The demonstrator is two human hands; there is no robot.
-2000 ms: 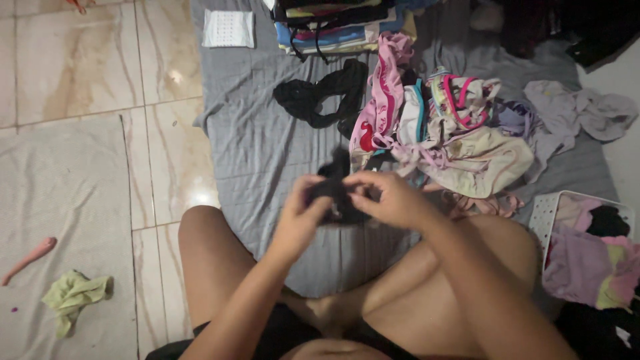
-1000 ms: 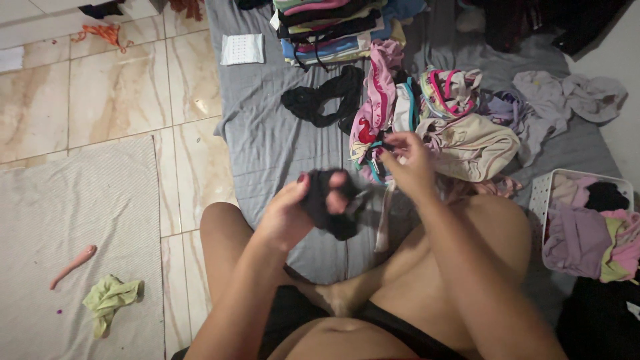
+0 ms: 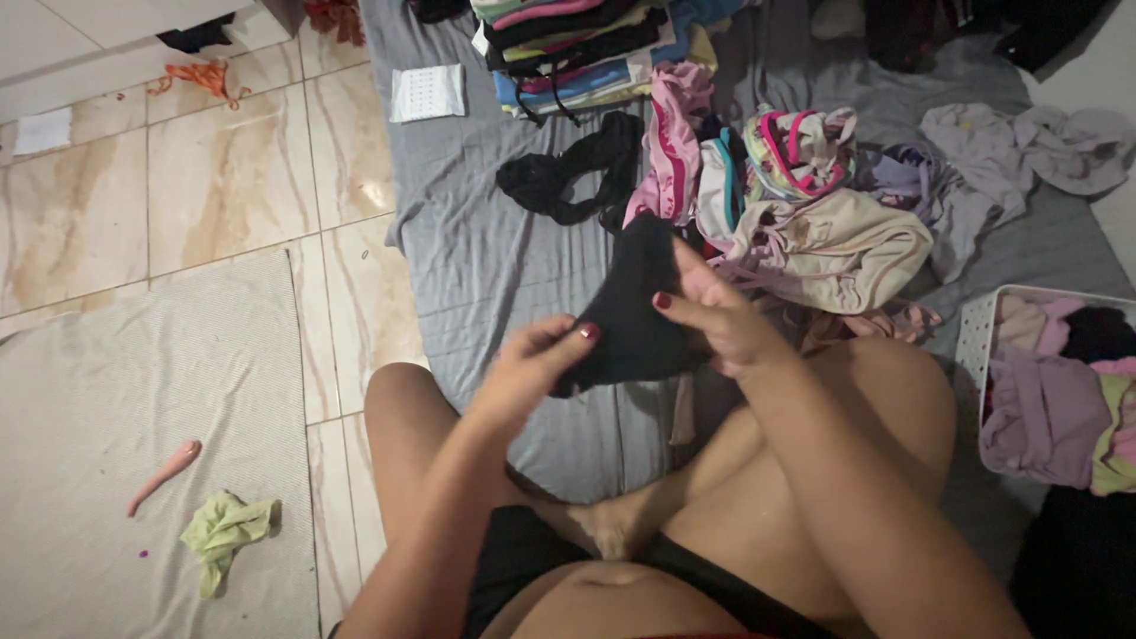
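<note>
A black cloth garment (image 3: 635, 311) is spread between my two hands above the grey bed sheet. My left hand (image 3: 537, 364) grips its lower left edge, thumb on top. My right hand (image 3: 719, 311) holds its right side, with the thumb in front and the fingers partly behind the cloth. Just beyond lie a twisted black garment (image 3: 572, 177), a pink patterned garment (image 3: 670, 146) and a cream garment (image 3: 825, 253) with a loose heap of small clothes around it.
A stack of folded clothes (image 3: 577, 53) stands at the back, beside a white packet (image 3: 428, 93). At the right, a white perforated basket (image 3: 974, 355) holds clothes. On the floor mat (image 3: 115, 373) lie a light green cloth (image 3: 226, 532) and a pink object (image 3: 164, 475).
The black garment was bunched in my hands; now it is stretched out flat between them. My right hand, apart from it near the heap one second ago, has come back onto the cloth.
</note>
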